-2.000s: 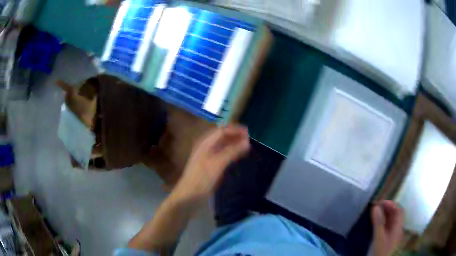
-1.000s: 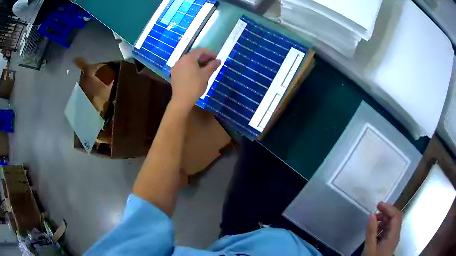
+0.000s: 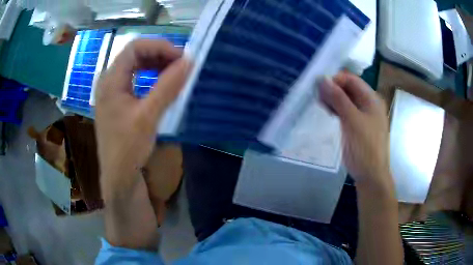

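Observation:
A dark blue cell circuit (image 3: 244, 67) with thin pale cross lines and a white strip down each long side is held up in the air, slightly blurred. My left hand (image 3: 135, 103) pinches its left white strip between thumb and fingers. My right hand (image 3: 358, 114) is at its right white strip, with thumb and fingers on the strip's edge. Below the circuit, a frosted glass sheet (image 3: 290, 186) lies at the bench's front edge, partly hidden; part of a pale square with a border shows through it.
More blue cell strings (image 3: 83, 64) lie at the left of the bench. A bright glass stack (image 3: 416, 145) sits on brown paper at right, above a wire rack (image 3: 433, 240). White sheet piles (image 3: 412, 33) stand at the back. An open cardboard box (image 3: 78, 160) is on the floor at left.
My left hand has lifted the cell circuit from the left pile and brought it right, over the frosted sheet. My right hand has risen from beside the sheet to the circuit's right strip.

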